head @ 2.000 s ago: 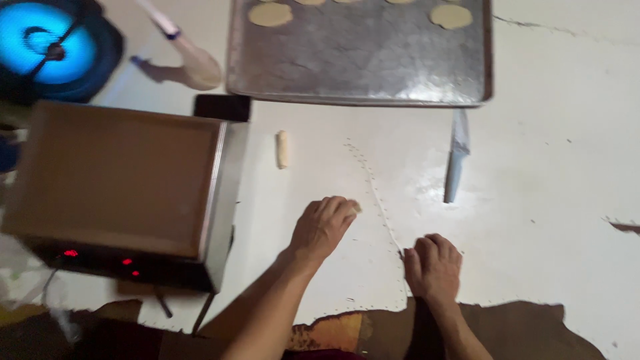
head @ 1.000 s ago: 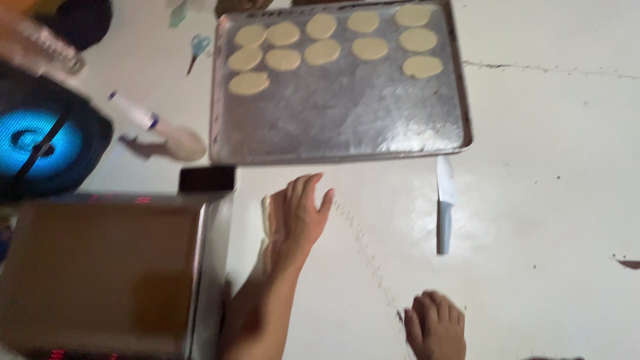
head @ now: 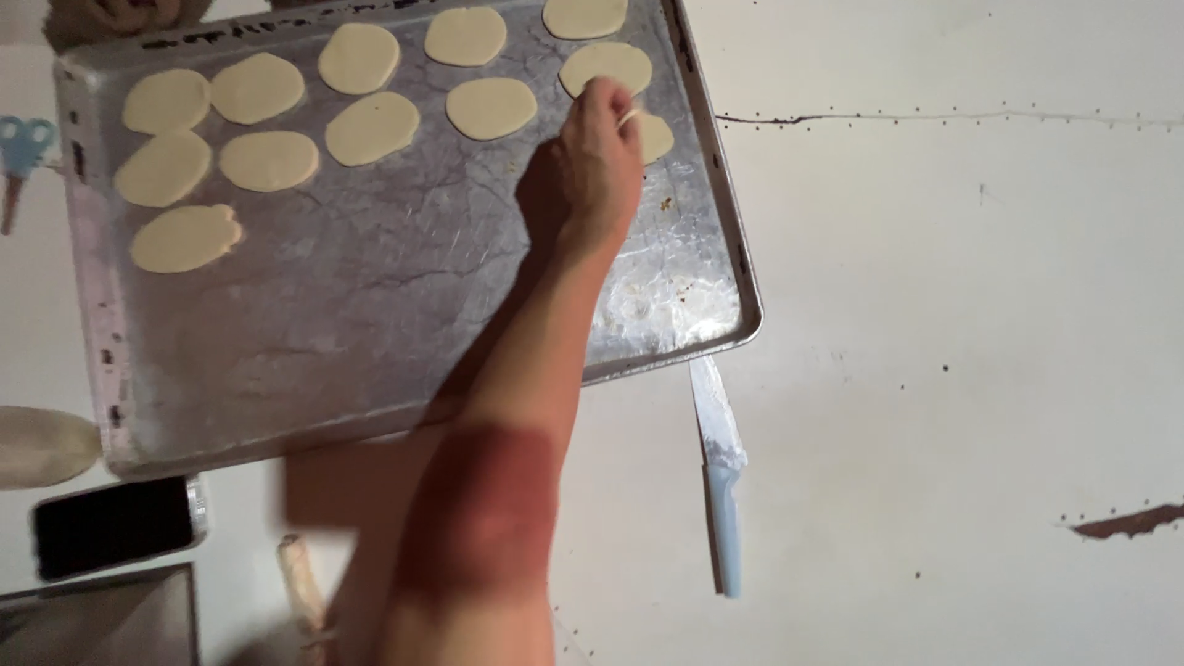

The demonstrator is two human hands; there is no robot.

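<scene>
My left hand (head: 606, 139) reaches over the metal baking tray (head: 435, 268), its fingers pinched at the left part of a flat dough disc (head: 658, 139) near the tray's right side. A thin pale edge shows between the fingertips. Just above lies another dough disc (head: 606, 69), close to the fingers. Several more discs, such as a rough-edged one (head: 186, 239), lie in rows across the tray's upper and left parts. My right hand is not in view. Below the tray's lower right corner lies a knife with a pale blue handle (head: 724, 532), its blade tip at the rim.
A dark phone-like object (head: 116, 527) lies below the tray's lower left corner, near a flat-topped appliance (head: 102, 620). Right of these is a pale roll (head: 301, 578), partly hidden. Blue-handled scissors (head: 23, 143) lie left of the tray. The white tabletop (head: 925, 277) has a crack and a torn patch.
My left hand has moved from the table below the tray up over the discs at its right side. My right hand has left the view. The view has shifted.
</scene>
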